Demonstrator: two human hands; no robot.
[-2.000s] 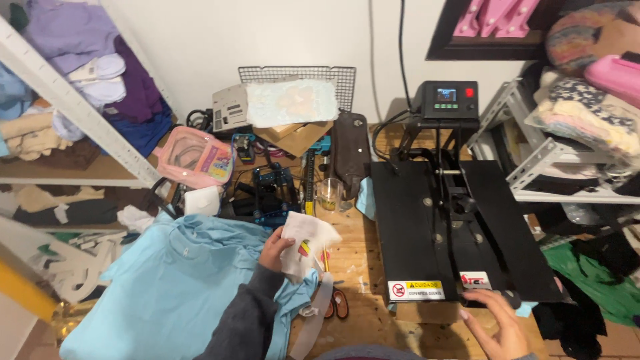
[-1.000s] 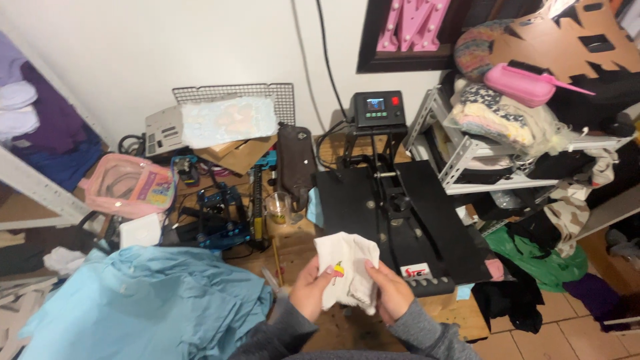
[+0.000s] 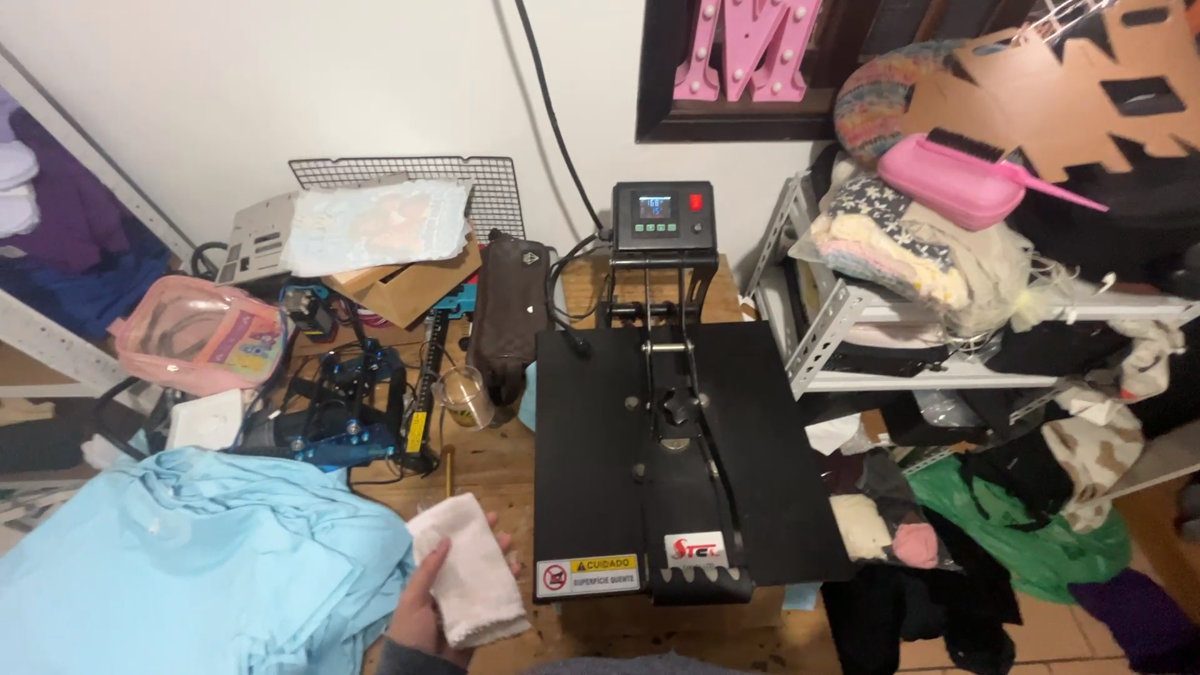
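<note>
My left hand [image 3: 427, 600] holds a folded white cloth [image 3: 472, 572] near the front edge of the wooden table, with its fingertips showing behind the cloth's right side. A heap of light blue fabric [image 3: 206, 553] lies to the left of that hand. Right of the cloth stands a black heat press [image 3: 600, 450], its handle toward me and its control box [image 3: 664, 217] lit at the back. My right hand is out of view.
Behind the blue fabric are a pink clear-front pouch [image 3: 202, 333], a blue-and-black metal device [image 3: 352, 408], a glass cup [image 3: 464, 398] and a dark brown case [image 3: 509, 309]. A white metal shelf [image 3: 844, 328] with fabrics stands at the right, close to the press.
Both hands held the cloth a second ago, with a red and yellow print showing; now only the left hand is on it, and its visible face is plain. The right hand has left the view.
</note>
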